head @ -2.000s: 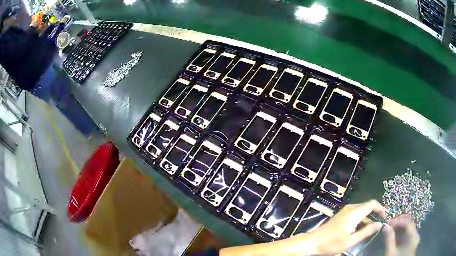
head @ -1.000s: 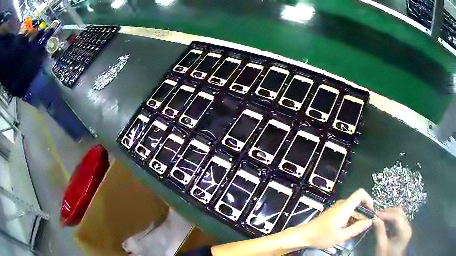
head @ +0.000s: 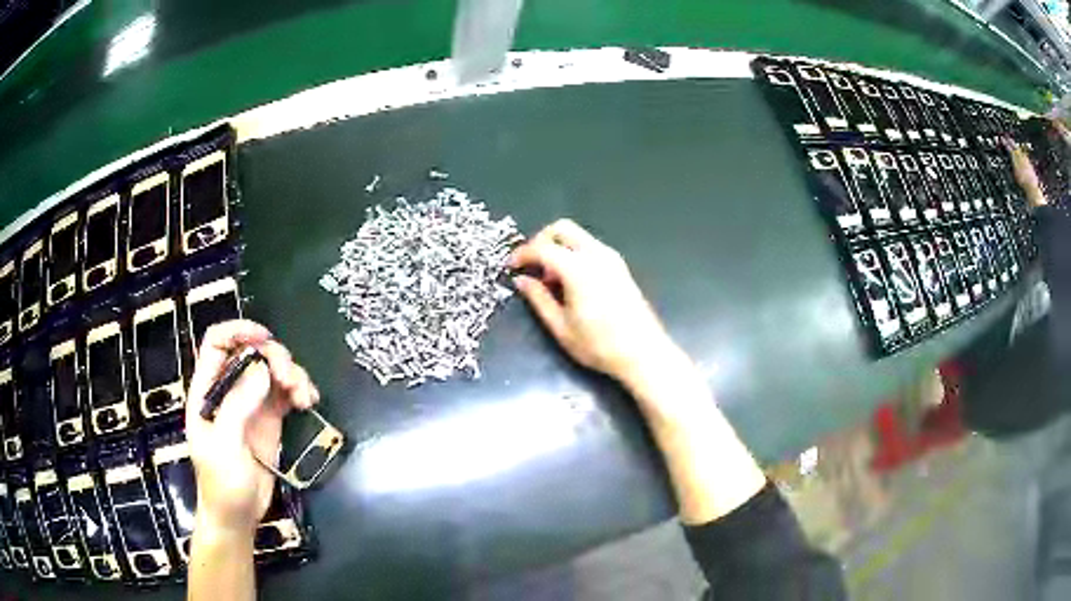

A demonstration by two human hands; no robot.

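Note:
My left hand (head: 241, 411) is at the lower left, closed around a device housing (head: 311, 456). The housing's gold-framed end sticks out to the right of the palm, and a dark bar-like part (head: 231, 384) shows at the fingers. My right hand (head: 587, 299) is at the right edge of a loose pile of small silver metal cylinders (head: 423, 282). Its thumb and fingertips are pinched together there; whether they grip a cylinder is too small to tell. A black blister tray (head: 241, 252) with rows of gold-framed housings lies left of the pile, partly behind my left hand.
Another filled black tray (head: 871, 323) lies at the right, with another person's hand (head: 1024, 170) over it. A pale edge strip (head: 705, 67) with a metal post (head: 483, 41) and a small black object (head: 647, 59) runs behind, beside the green belt (head: 294, 41).
The view has swung to the right, so the pile is now central and the tray is at the left. My hands have moved apart, the left with the housing, the right to the pile.

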